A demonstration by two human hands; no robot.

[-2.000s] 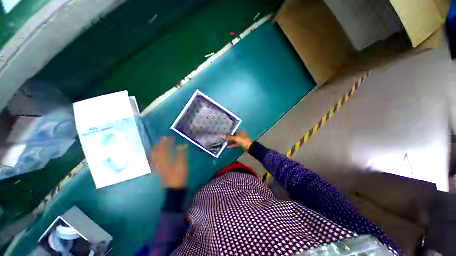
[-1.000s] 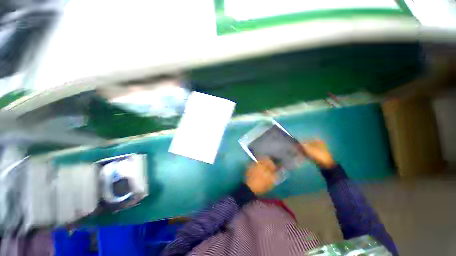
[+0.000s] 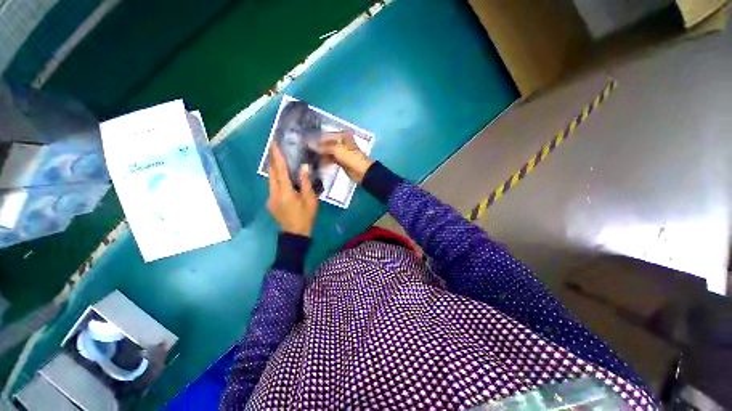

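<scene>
An open white retail box [image 3: 341,190] lies on the teal bench in front of me. A dark polybag [image 3: 295,128] with a bundle in it lies in the box. My left hand [image 3: 292,195] is at the box's near left side, fingers spread against the bag. My right hand [image 3: 343,154] reaches over the box from the right, its fingertips on the bag; they are slightly blurred, and whether they grip it I cannot tell.
A closed white box [image 3: 166,183] with pale-blue print stands to the left. An open box with a pale headset [image 3: 111,353] is at the lower left. Clear film [image 3: 60,172] lies on the dark green belt. A brown carton [image 3: 534,44] is at the bench end; yellow-black tape [image 3: 542,152] marks the floor.
My left hand has come from beside the box onto the bag. The dark bag now sits bunched toward the box's left side, with pale box interior showing at the right. The view has swung.
</scene>
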